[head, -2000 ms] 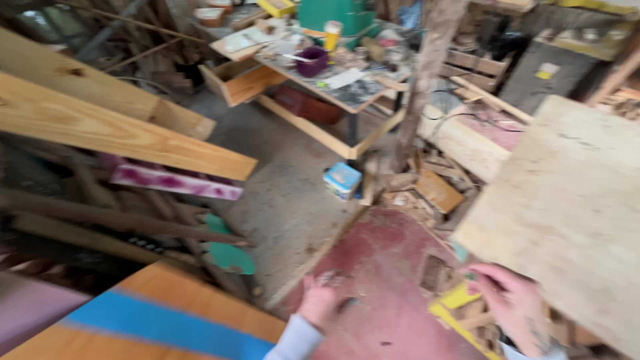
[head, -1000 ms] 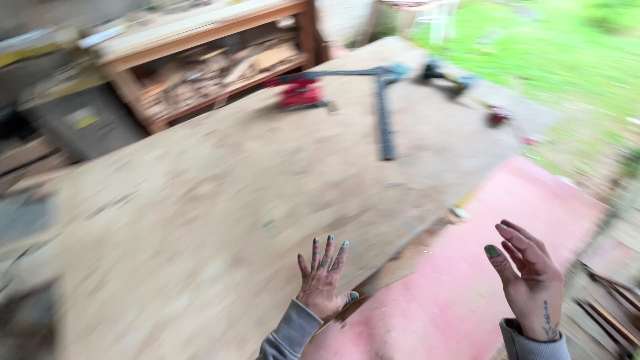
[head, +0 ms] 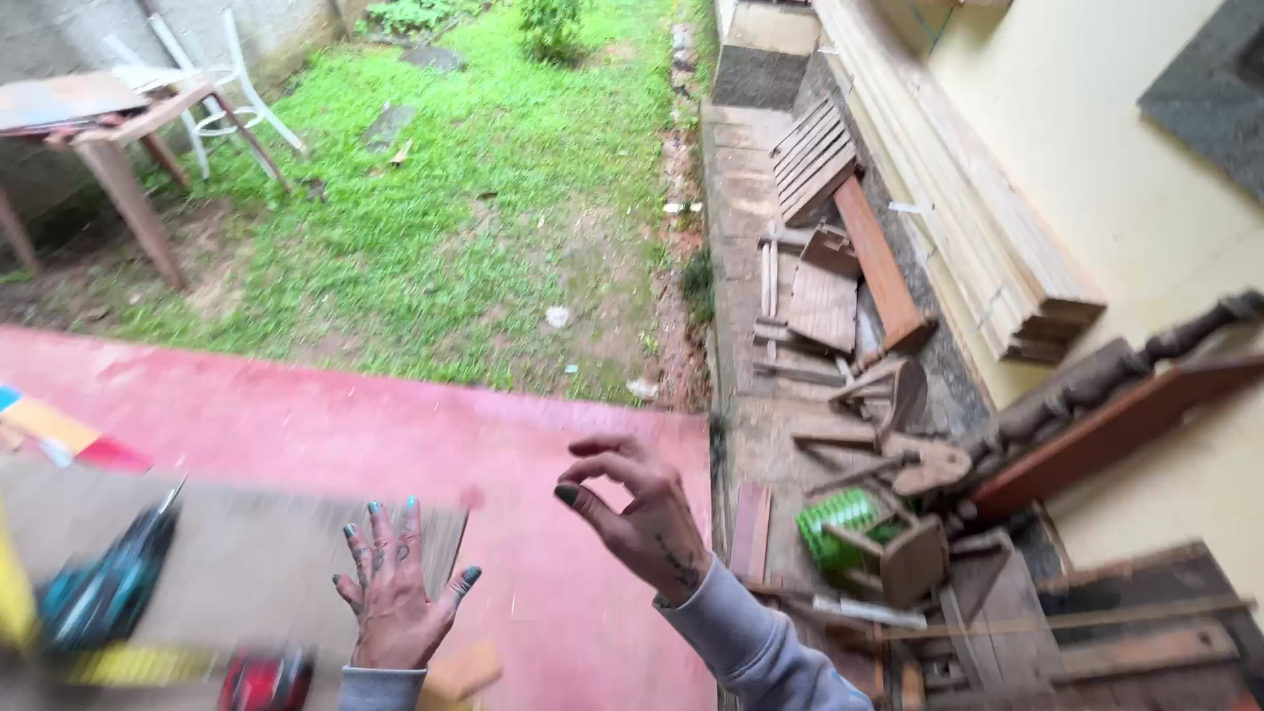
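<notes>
My left hand [head: 395, 592] is spread palm down over the right end of a wooden work surface [head: 267, 553]; whether it touches the wood I cannot tell. My right hand [head: 637, 518] is raised over the red floor [head: 583, 612], fingers curled and apart, holding nothing. Left of my left hand lie a teal and black cordless drill [head: 109, 583], a red tape measure [head: 267, 676] and a blurred yellow strip [head: 143, 664].
Broken wooden furniture parts [head: 825, 296], a green basket [head: 839, 523] and a dark turned post [head: 1066, 395] lie at the right, below stacked boards [head: 968, 188]. Grass [head: 444, 247] lies beyond the floor's edge. A wooden table [head: 148, 118] stands at the back left.
The view has swung far to the right, from the cluttered workshop to the yard. My left hand was lower beside the large board two seconds ago and is spread over wood now; my right hand stays raised.
</notes>
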